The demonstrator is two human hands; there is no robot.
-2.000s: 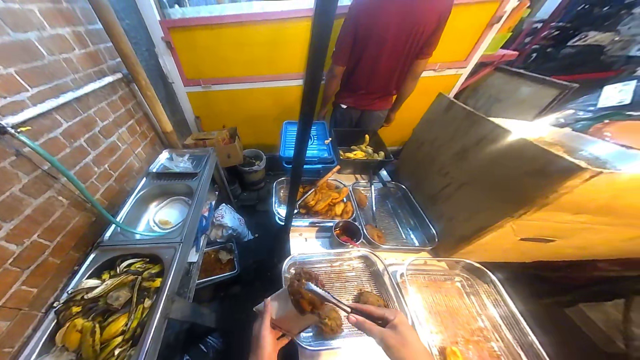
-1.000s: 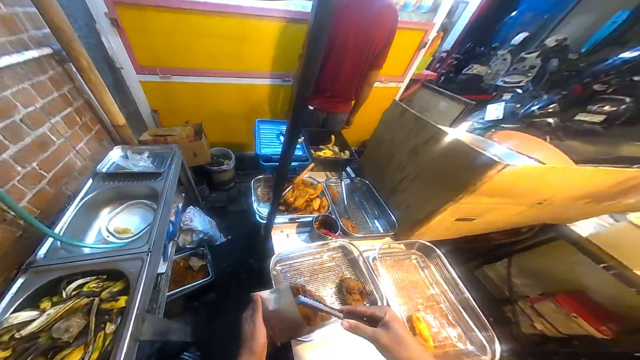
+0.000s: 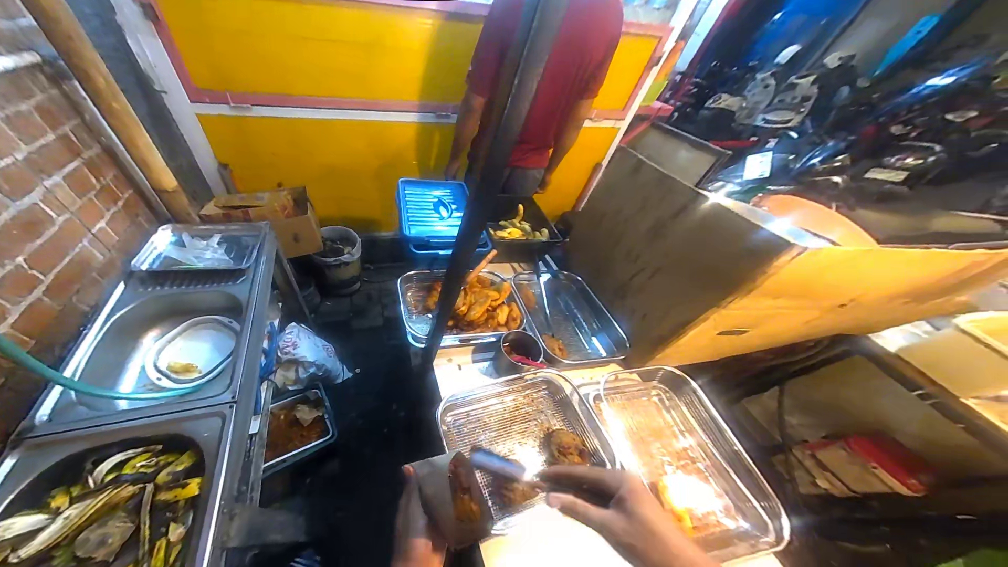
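My left hand (image 3: 417, 520) holds a brown paper bag (image 3: 441, 492) by its side, with a browned fried piece (image 3: 465, 492) showing at its mouth. In my right hand (image 3: 606, 508) are metal tongs (image 3: 498, 465), blurred, their tips beside the bag's opening. Both hands are over the near edge of a metal tray with a wire rack (image 3: 488, 402), where fried pieces (image 3: 565, 447) lie. Right of it stands a second racked tray (image 3: 677, 425) with an orange-yellow fried piece (image 3: 677, 500) in it. Whether the tongs touch the food is blurred.
Behind are a tray of fried food (image 3: 480, 303), a tray holding tongs (image 3: 583, 315) and a small metal cup (image 3: 520, 350). A dark post (image 3: 472, 213) rises before a person in a red shirt (image 3: 587, 71). A steel sink (image 3: 134, 331) and banana peels (image 3: 102, 504) are at left.
The fried piece that the tongs held at the bag's mouth two seconds ago now sits inside the bag's opening. The view has swung to the right.
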